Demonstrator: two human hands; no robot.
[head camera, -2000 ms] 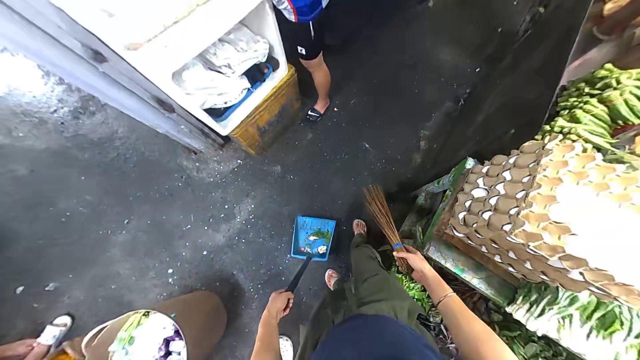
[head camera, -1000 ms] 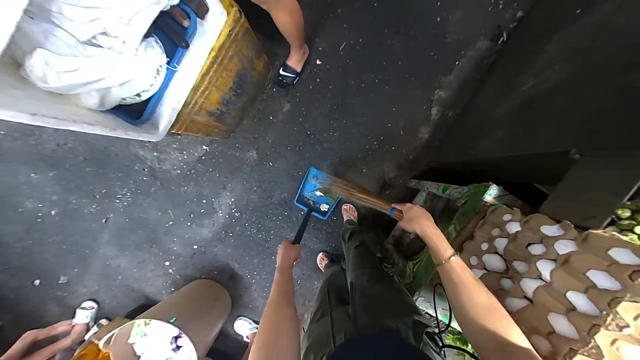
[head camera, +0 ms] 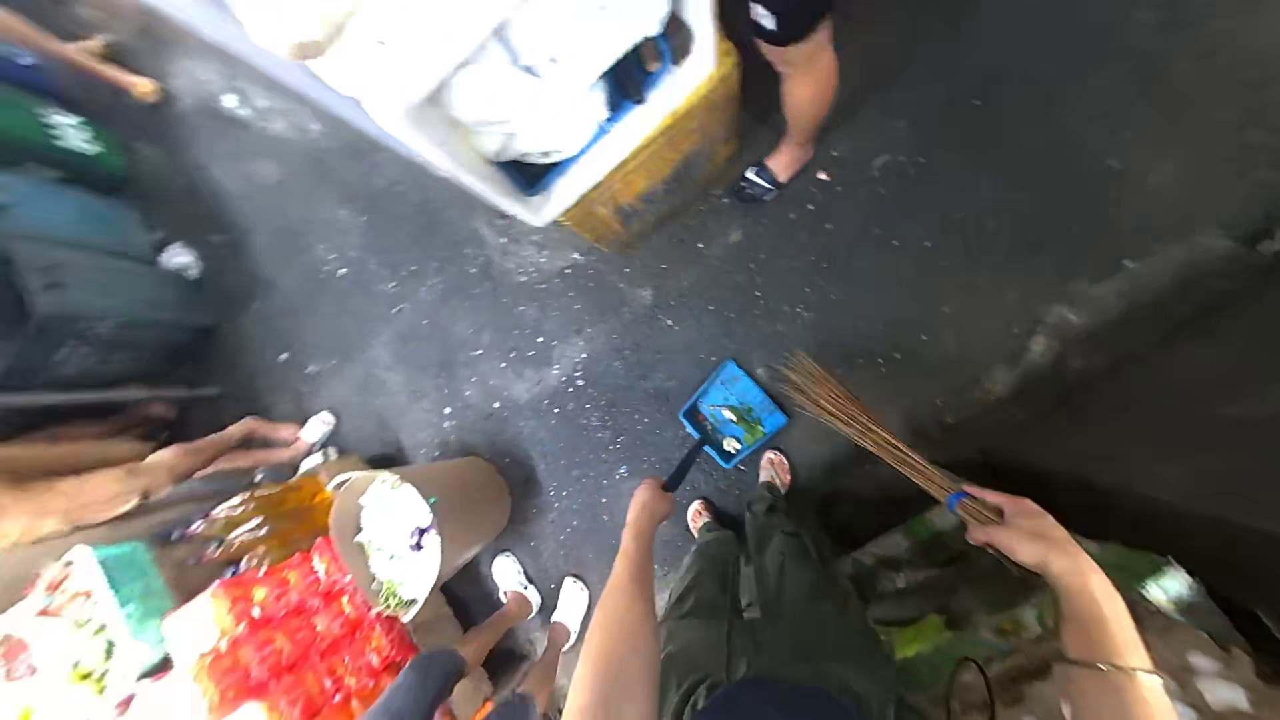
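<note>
My left hand [head camera: 650, 503] is closed on the black handle of a blue plastic dustpan [head camera: 757, 389], which is low over or on the dark floor in front of my feet. Green leaf scraps and pale bits lie in the pan. My right hand [head camera: 1018, 530] grips a stick broom [head camera: 870, 428] at its bound end, by a blue band. The bristles point up and left, with their tips just right of the dustpan and apart from it.
A white foam box [head camera: 540, 205] on a yellow crate [head camera: 650, 190] stands ahead, beside a person's leg [head camera: 808, 95]. At lower left are a round bin [head camera: 475, 510], red produce [head camera: 300, 640] and other people's legs. Pale scraps dot the floor.
The broom's bristles, over the dustpan one second ago, are now off to its right. The view has swung, bringing more of the left side into sight.
</note>
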